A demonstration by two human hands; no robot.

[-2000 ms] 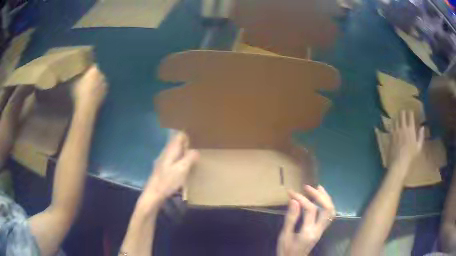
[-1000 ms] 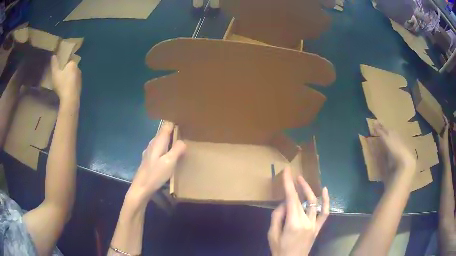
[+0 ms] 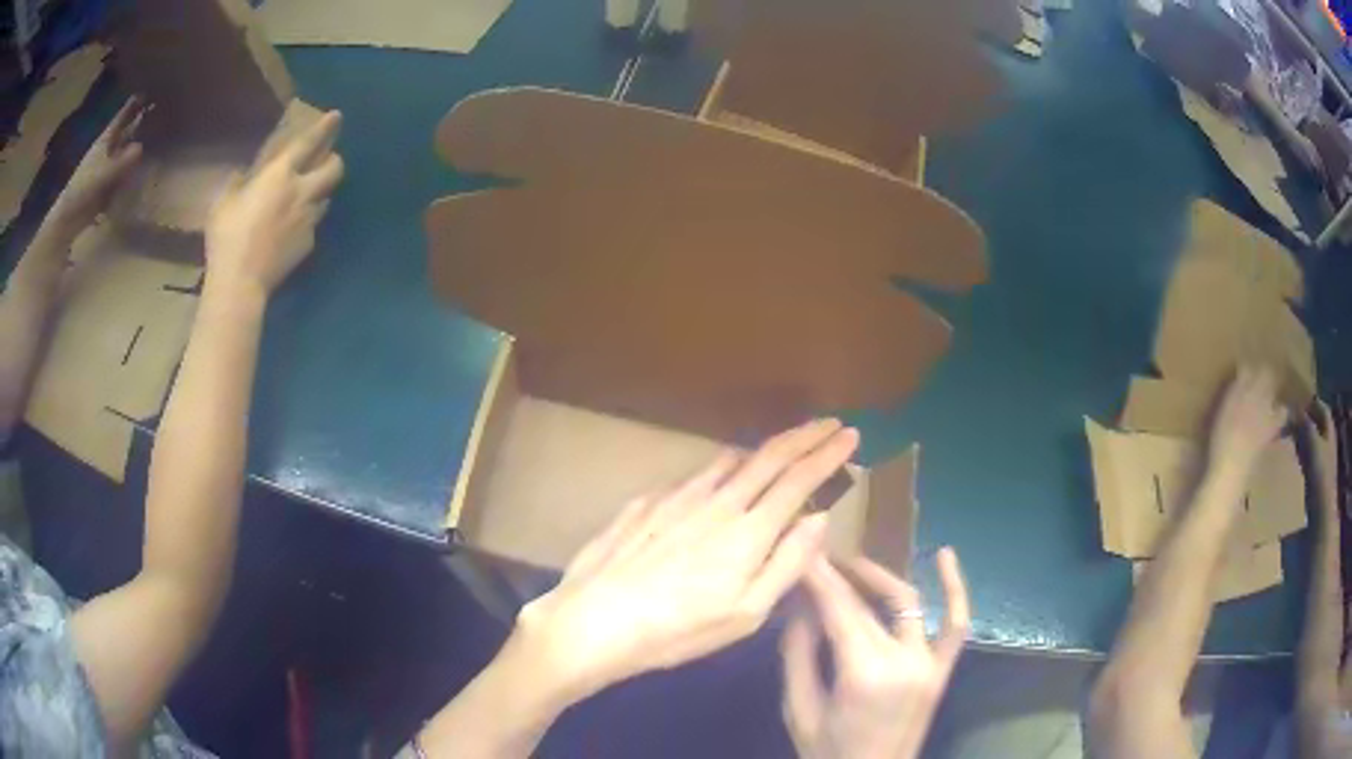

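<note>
A part-folded mailer box (image 3: 593, 460) lies at the table's near edge in front of me. Its brown lid panel (image 3: 697, 245) stands up behind the tray. The left side wall (image 3: 484, 430) is upright; the right side flap (image 3: 893, 512) stands splayed out. My left hand (image 3: 682, 564) reaches across the tray, fingers extended together over its right part. My right hand (image 3: 875, 653) is at the tray's front right corner, its fingertips close to my left hand, some fingers spread. The hands hide the front right of the tray, so I cannot tell what the fingertips pinch.
Another person's hands work on a part-folded box (image 3: 111, 334) at the left. Another person's hand rests on a flat blank (image 3: 1223, 326) at the right. An open box (image 3: 830, 97) stands just beyond my lid, and a flat cardboard sheet (image 3: 389, 21) lies at the far left.
My left hand has left the tray's left wall and moved right across the tray, beside my right hand. The box has turned slightly. The neighbours' hands and cardboard have also shifted.
</note>
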